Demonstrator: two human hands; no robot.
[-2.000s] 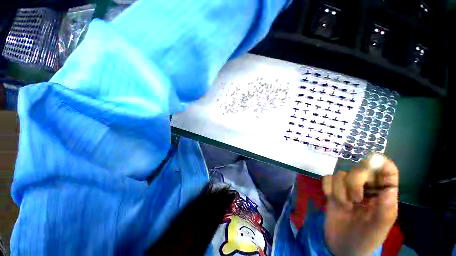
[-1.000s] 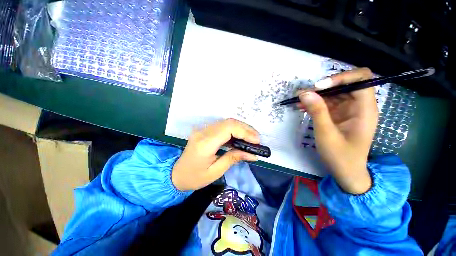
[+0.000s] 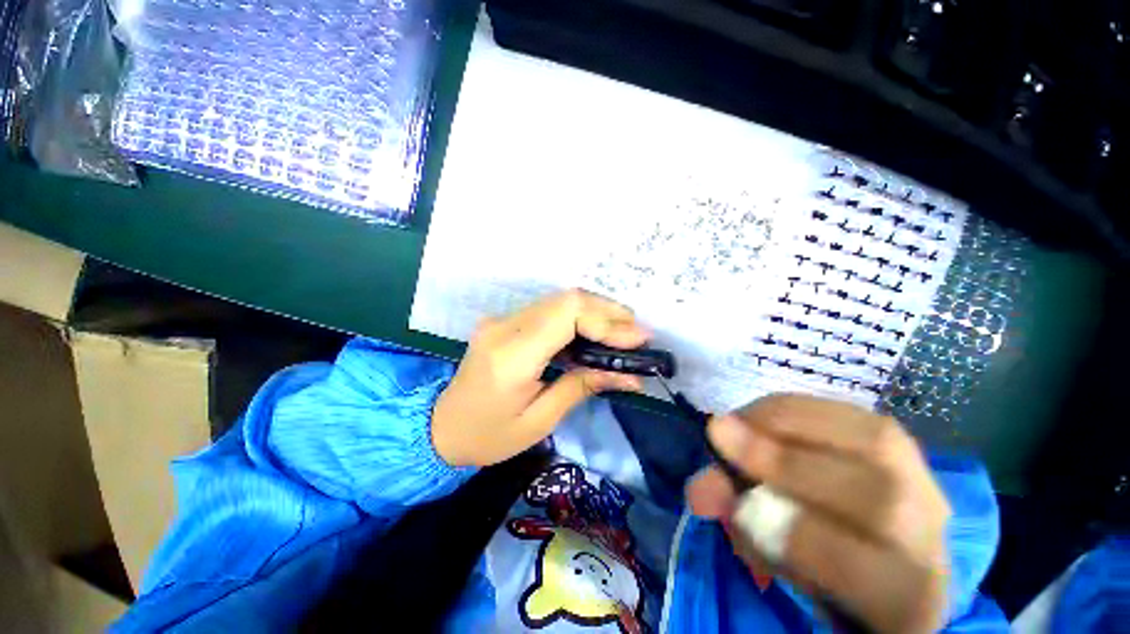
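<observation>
My left hand (image 3: 514, 384) pinches a small glossy black housing (image 3: 623, 360) between thumb and fingers, its narrow side showing, above the front edge of the white paper. My right hand (image 3: 824, 502), slightly blurred and with a whitish band on one finger, holds a black pen-like tool (image 3: 704, 430). The tool's thin tip is at the housing's right end; whether it touches cannot be told. Tiny grey parts (image 3: 719, 242) lie scattered on the white paper (image 3: 521, 161). Small black parts (image 3: 855, 273) lie in rows on a pale sheet to the right.
A clear pocketed sheet (image 3: 979, 316) lies at the right. A large black tray (image 3: 744, 74) spans the far side. Stacked clear blister trays (image 3: 279, 112) and a crumpled plastic bag (image 3: 81, 112) are at left. An open cardboard box (image 3: 149, 434) is below the bench.
Since one second ago, my right hand has moved toward me from the scattered parts, bringing the tool's tip to the housing. The rows of black parts are uncovered. My left hand has barely moved.
</observation>
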